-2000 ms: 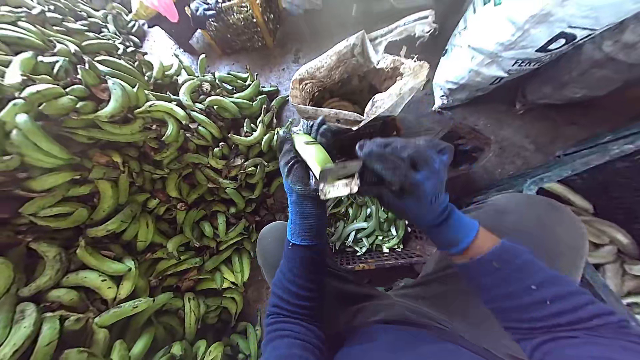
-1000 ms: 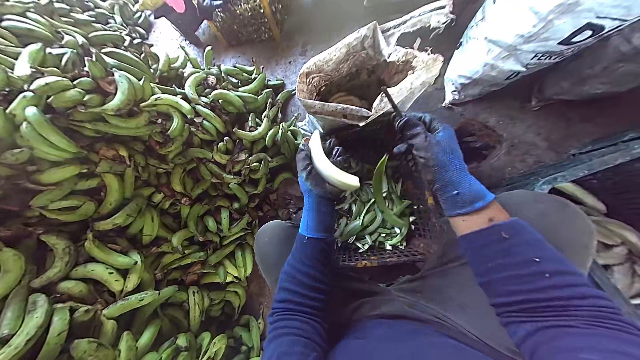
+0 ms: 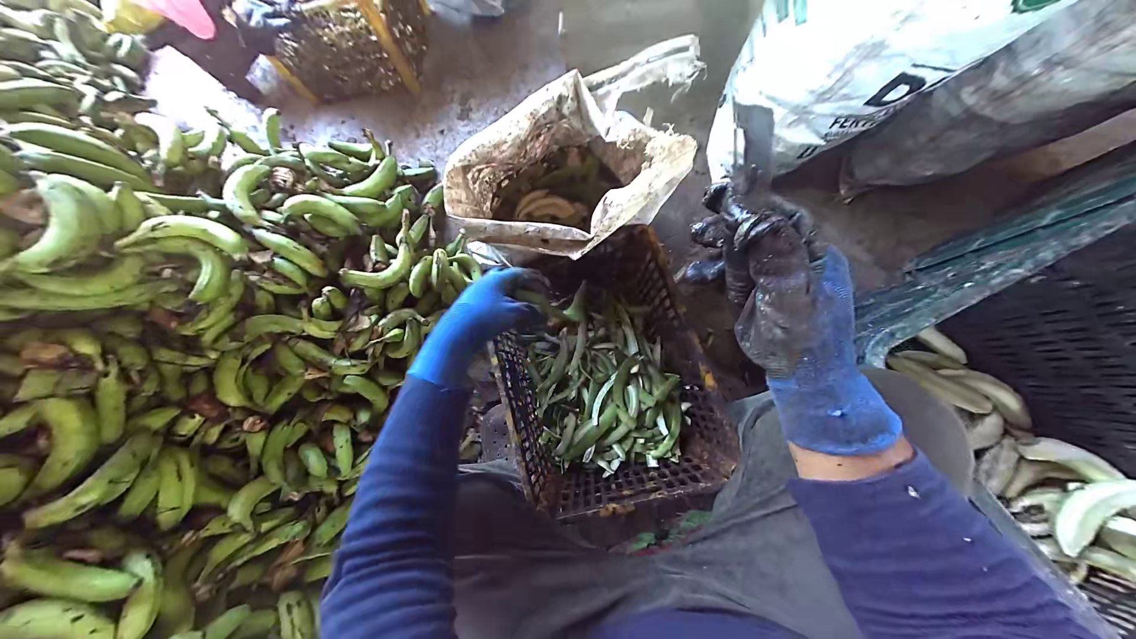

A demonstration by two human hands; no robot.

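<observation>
My left hand (image 3: 510, 306), in a blue glove with dark fingers, is over the upper left corner of the crate of peels, fingers apart and blurred; I see nothing in it. My right hand (image 3: 777, 275), in a soiled blue glove, is raised right of the crate and closed around a knife (image 3: 754, 138), whose blade points up. Cut green plantain peels (image 3: 612, 399) lie in the dark plastic crate (image 3: 635, 501) between my knees. Green plantains (image 3: 195, 275) are heaped on the left. Peeled plantains (image 3: 1096, 510) lie in a black crate at the right.
An open woven sack (image 3: 652, 164) with pale pieces inside stands beyond the peel crate. White printed sacks (image 3: 825, 89) are at the upper right. A yellow-framed crate (image 3: 346, 53) stands at the far side. A worn green edge (image 3: 1003, 257) runs beside the black crate.
The peeled plantain is no longer in my left hand, which is now at the peel crate's corner. The long green peel that hung above the peel crate no longer hangs there. My right hand still holds the knife.
</observation>
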